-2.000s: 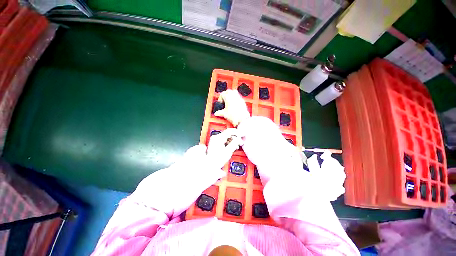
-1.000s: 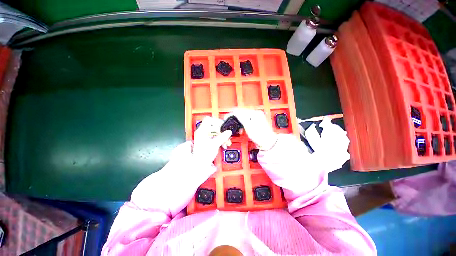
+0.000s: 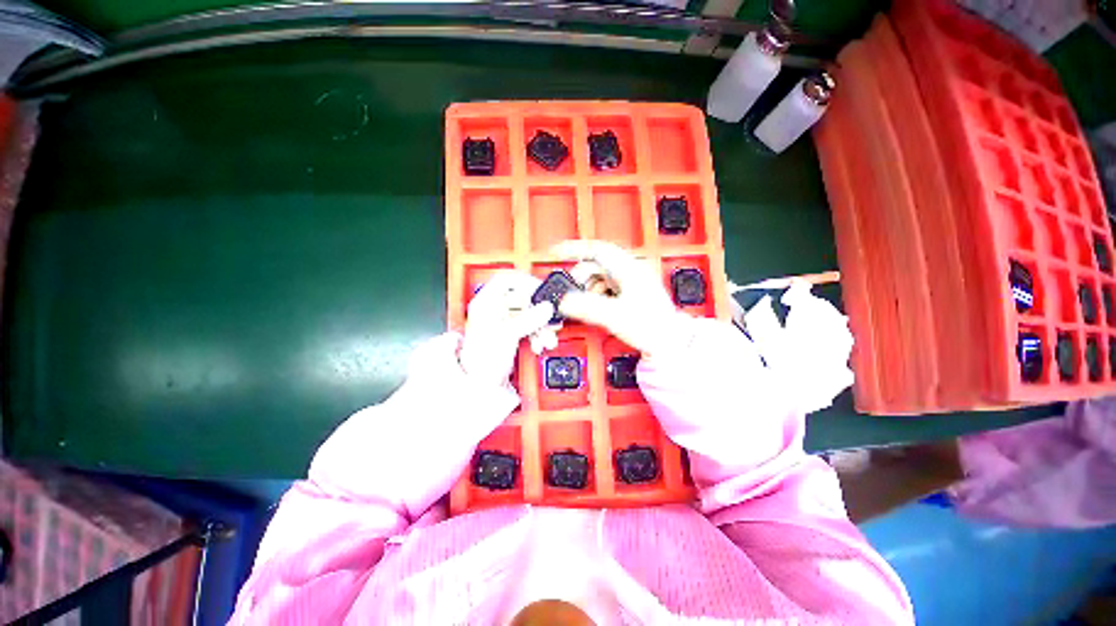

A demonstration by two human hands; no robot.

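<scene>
A black squarish watch case (image 3: 557,294) is held above the middle of the orange-red compartment tray (image 3: 587,113). My left hand (image 3: 504,320) grips it from the left. My right hand (image 3: 622,294) touches it from the right with bent fingers. Both hands look very bright, so gloves or finger cots cannot be told. Black cases sit in the top row, the right column and the lower rows of the tray. The second row has three empty pockets at the left. My hands hide part of the third and fourth rows.
Two white bottles (image 3: 747,76) stand behind the tray at right. A crumpled white cloth (image 3: 814,349) and a slim stick (image 3: 789,283) lie right of the tray. A thick pile of orange-red trays (image 3: 875,245) stands farther right, its top tray partly filled. Grey-pink stacked material (image 3: 80,538) is at lower left.
Two seconds ago my right hand was at a second-row left pocket holding a case; that pocket is now empty. Both hands now meet at a case, which has turned slightly since one second ago.
</scene>
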